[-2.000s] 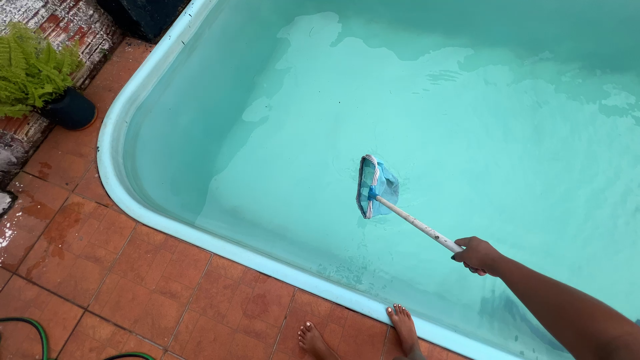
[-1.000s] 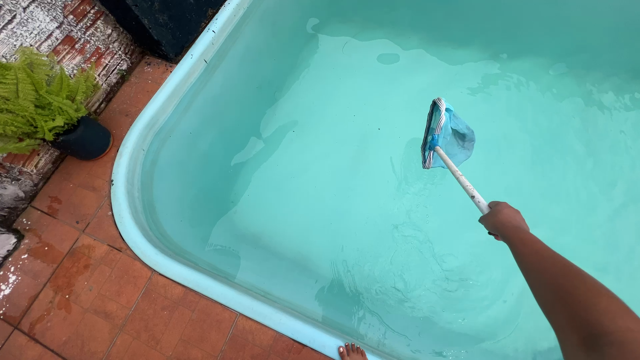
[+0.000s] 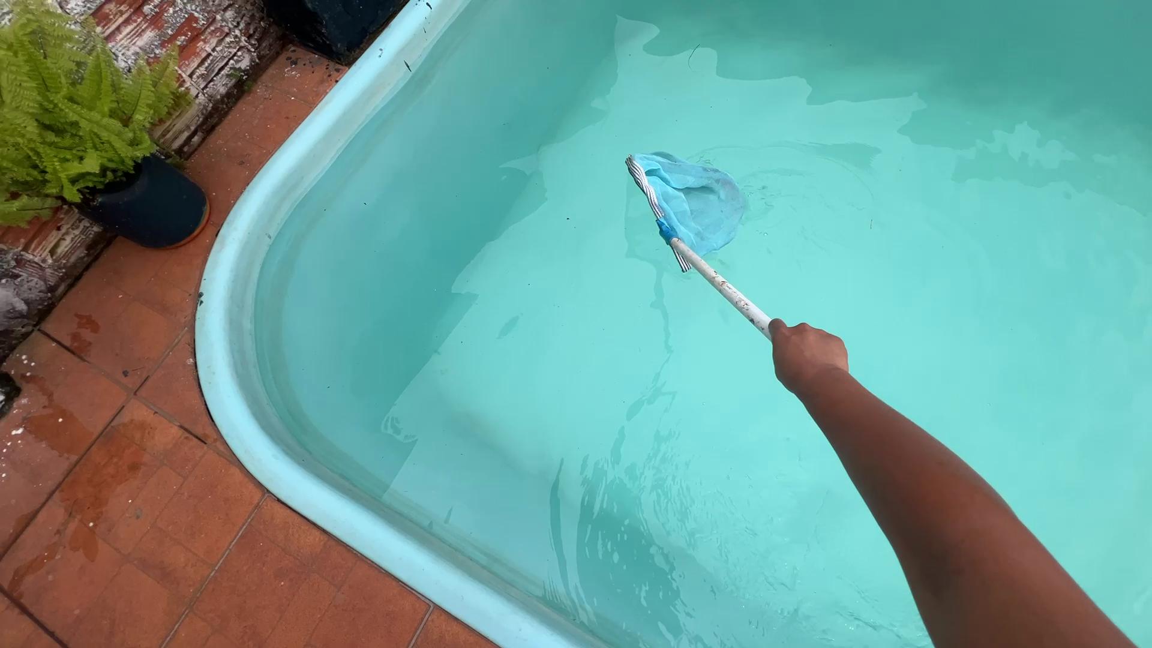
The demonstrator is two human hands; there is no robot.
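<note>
My right hand [image 3: 808,353] is closed around the white pole [image 3: 727,286] of a pool skimmer net, with the arm reaching in from the lower right. At the pole's far end, the blue mesh net [image 3: 697,200] lies at the water's surface, its striped rim on the left side and the mesh bulging to the right. Faint ripples spread around it. The pool water [image 3: 864,261] is pale turquoise, with a few small dark specks. My left hand is out of view.
The pool's light blue edge [image 3: 232,387] curves round the left and bottom. Beyond it lie wet terracotta tiles [image 3: 202,517], a potted fern [image 3: 85,117] in a dark pot [image 3: 151,205], a weathered brick wall [image 3: 193,45] and a dark object [image 3: 333,22] at the top.
The net has moved left toward the pool's curved corner since one second ago, still held by my right hand. The feet seen earlier at the pool edge have left the view.
</note>
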